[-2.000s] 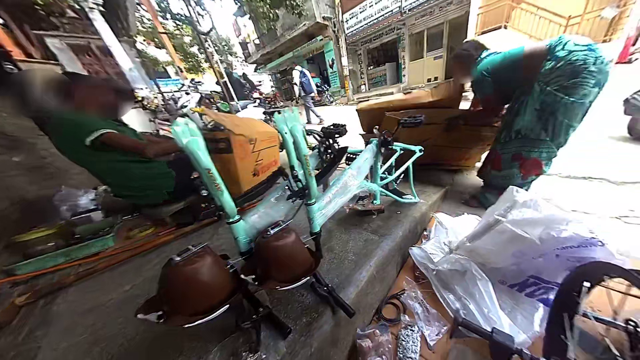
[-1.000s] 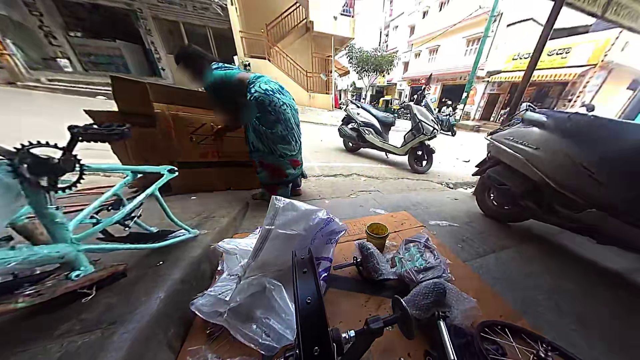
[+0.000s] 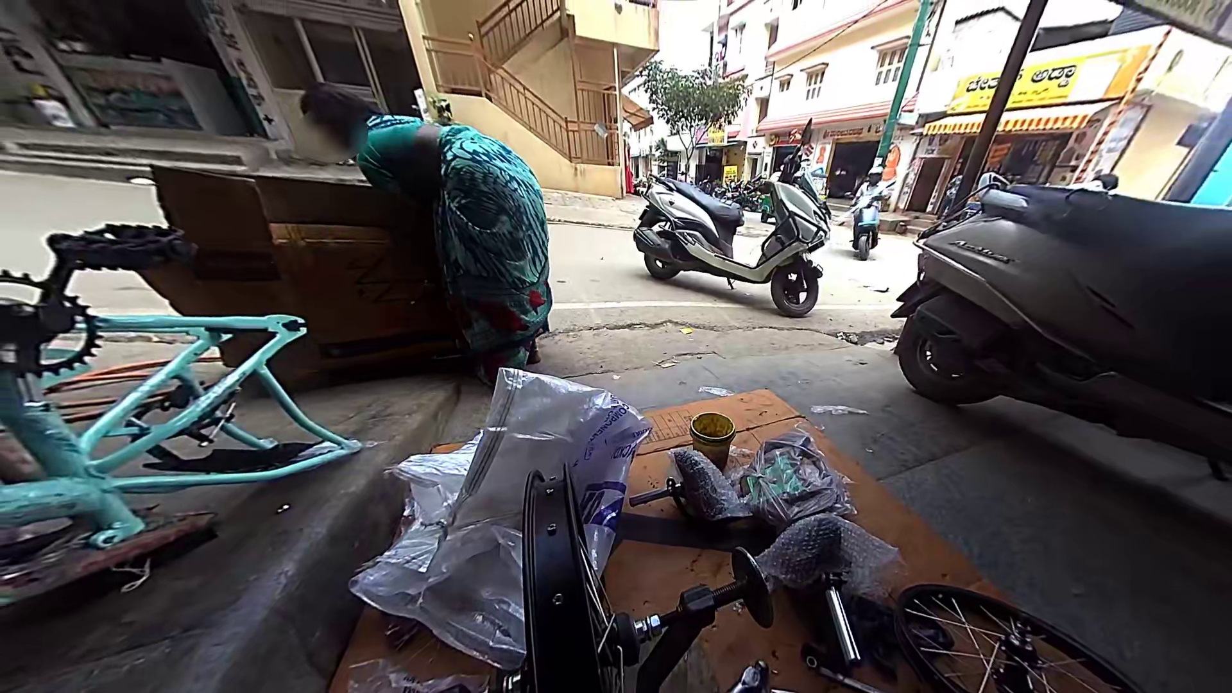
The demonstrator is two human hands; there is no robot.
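Observation:
Neither my left hand nor my right hand shows in the head view. A black spoked bicycle wheel point(image 3: 556, 577) stands upright at the bottom middle, with a threaded axle and a round black disc point(image 3: 752, 585) to its right. Clear plastic bags point(image 3: 500, 520) lie behind and left of it. Right of the wheel, on a flat cardboard sheet point(image 3: 664, 568), are bubble-wrapped parts point(image 3: 828, 551), a plastic bag with green contents point(image 3: 791, 481), a yellow-rimmed cup point(image 3: 712, 438) and a silver tube point(image 3: 841, 626). A smaller spoked wheel point(image 3: 1011, 645) lies at the lower right.
A mint-green bicycle frame point(image 3: 192, 385) with crank and pedal is at the left, on a raised concrete ledge point(image 3: 318, 500). Beyond it, a person point(image 3: 491, 221) bends over a large cardboard box point(image 3: 337, 269). A grey scooter point(image 3: 1088, 298) is parked close on the right, another scooter point(image 3: 736, 226) farther off.
The view has swung right from the bicycle frames and a seated person to the parts on the cardboard and the street. The person at the box still bends over it.

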